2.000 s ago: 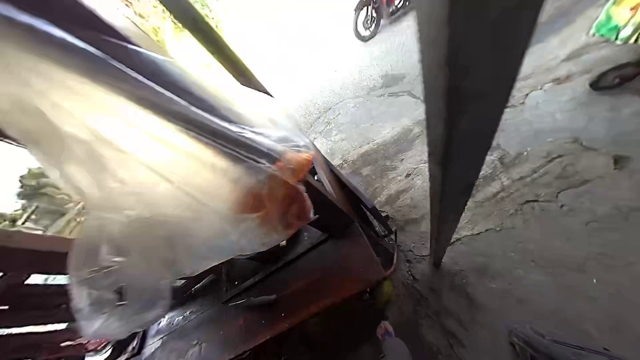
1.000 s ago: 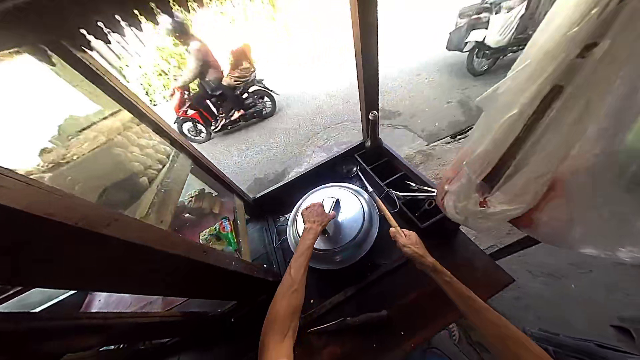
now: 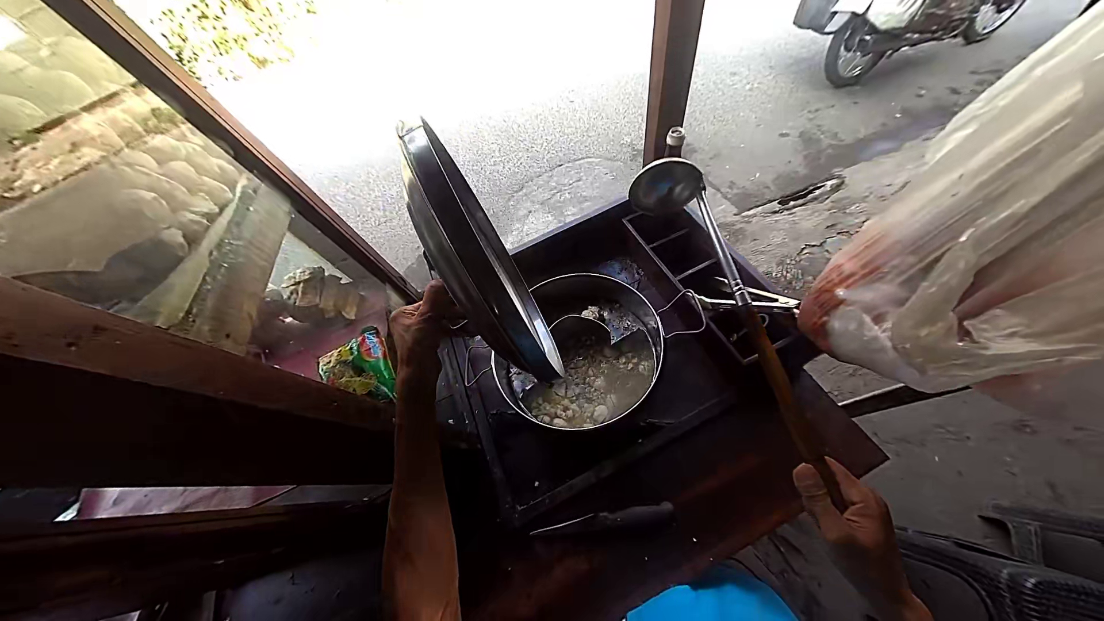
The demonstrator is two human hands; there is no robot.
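My left hand [image 3: 427, 323] grips the metal pot lid [image 3: 470, 250], which is tilted nearly on edge at the left side of the pot, its lower rim over the opening. The round metal pot [image 3: 657, 366] stands in a dark recess of the cart and holds broth with many pale, lumpy pieces [image 3: 595, 392]. My right hand [image 3: 849, 517] is closed around the wooden handle of a metal ladle [image 3: 667, 185]. The ladle's bowl is up, beyond the pot and over the divided tray, touching no food.
Metal tongs [image 3: 750, 302] lie across a divided dark tray [image 3: 690, 272] right of the pot. A knife [image 3: 612, 517] lies on the cart's front board. A plastic bag [image 3: 975, 259] hangs at right. Glass and wooden posts border the left; a green packet [image 3: 366, 362] sits behind them.
The lid, which covered the pot a second ago, has been lifted and tilted left, exposing the food. The ladle has been raised in my right hand. The motorcycle with a rider has left view.
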